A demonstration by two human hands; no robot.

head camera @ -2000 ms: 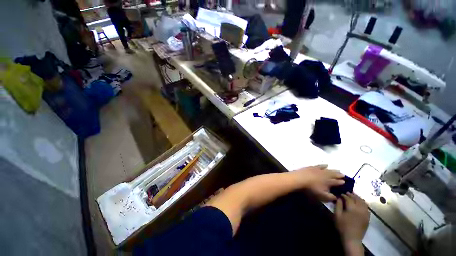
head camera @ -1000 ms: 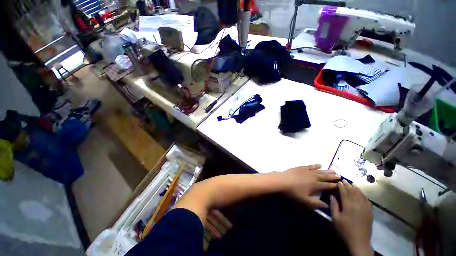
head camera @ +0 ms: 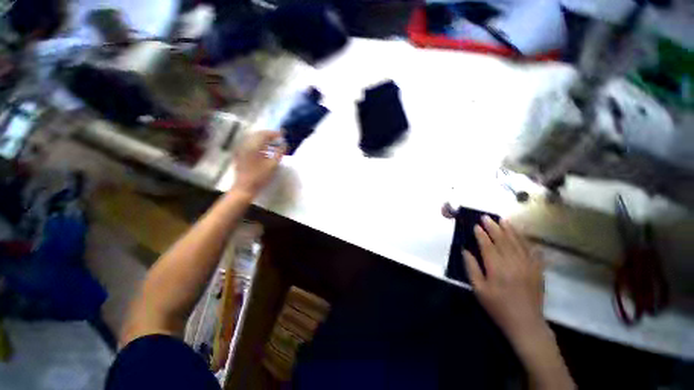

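A dark fabric panel (head camera: 459, 245) lies at the table's front edge. My right hand (head camera: 502, 263) rests on its right part with the fingers spread, pressing it from above. My left hand (head camera: 260, 158) is at the scrap pile (head camera: 304, 120) at the left, its fingertips at the pile's near edge. The hand is blurred, and I cannot tell whether it pinches a strip. A stack of dark panels (head camera: 383, 118) lies between the pile and the machine head (head camera: 563, 129).
Red-handled scissors (head camera: 641, 282) lie right of the needle area. A red tray (head camera: 472, 44) with pale and dark pieces is at the back. A green basket (head camera: 670, 84) is behind the machine head. A box with long items (head camera: 228, 297) stands below the table at left.
My left hand has left the panel and reached left to the scrap pile. My right hand stays at the panel, which now shows more fully. The view has shifted.
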